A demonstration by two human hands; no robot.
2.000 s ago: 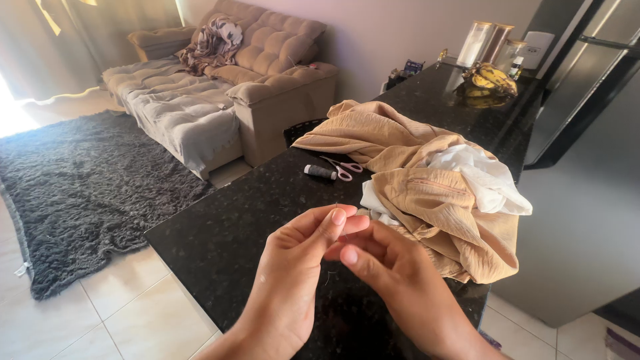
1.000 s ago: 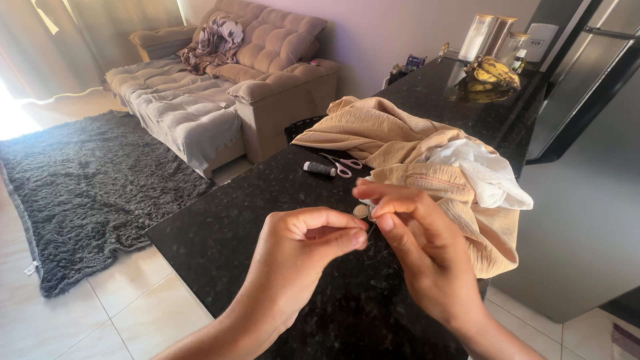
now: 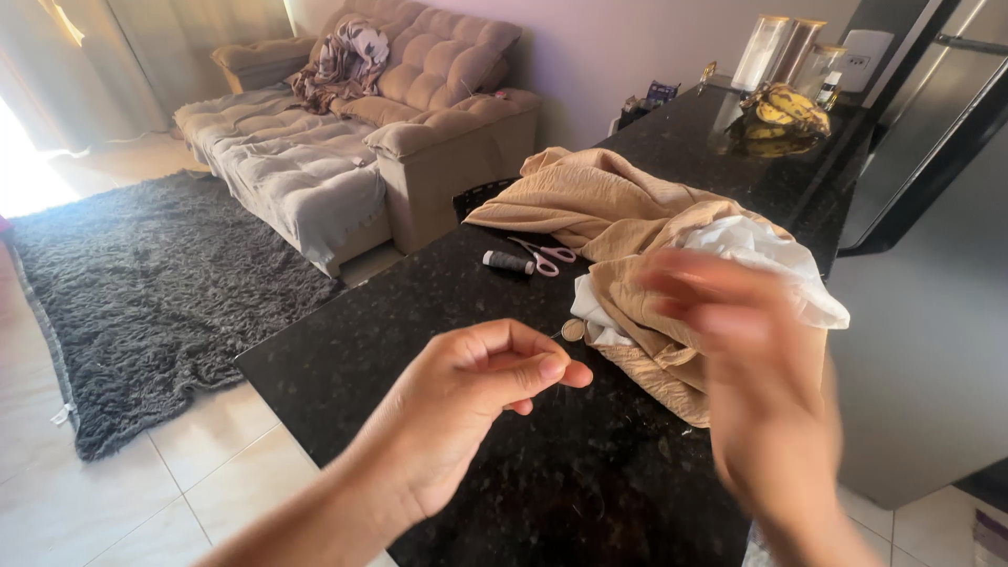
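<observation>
My left hand is over the black granite counter, thumb and index fingertip pinched together; a thin dark line, perhaps a needle or thread, shows by the fingertips. Just beyond them lies a small round beige button-like disc beside the cloth. My right hand is raised over the tan crinkled fabric and blurred; whether it holds anything fine cannot be seen. White cloth lies within the tan fabric. A spool of dark thread rests next to scissors with pink handles.
The dark granite counter runs back to bananas and lidded glass jars. A refrigerator stands at the right. At the left are a beige sofa and a dark shaggy rug.
My hands, close together at the fingertips before, are now apart. The right hand has moved to the right, over the fabric, while the left stays pinched.
</observation>
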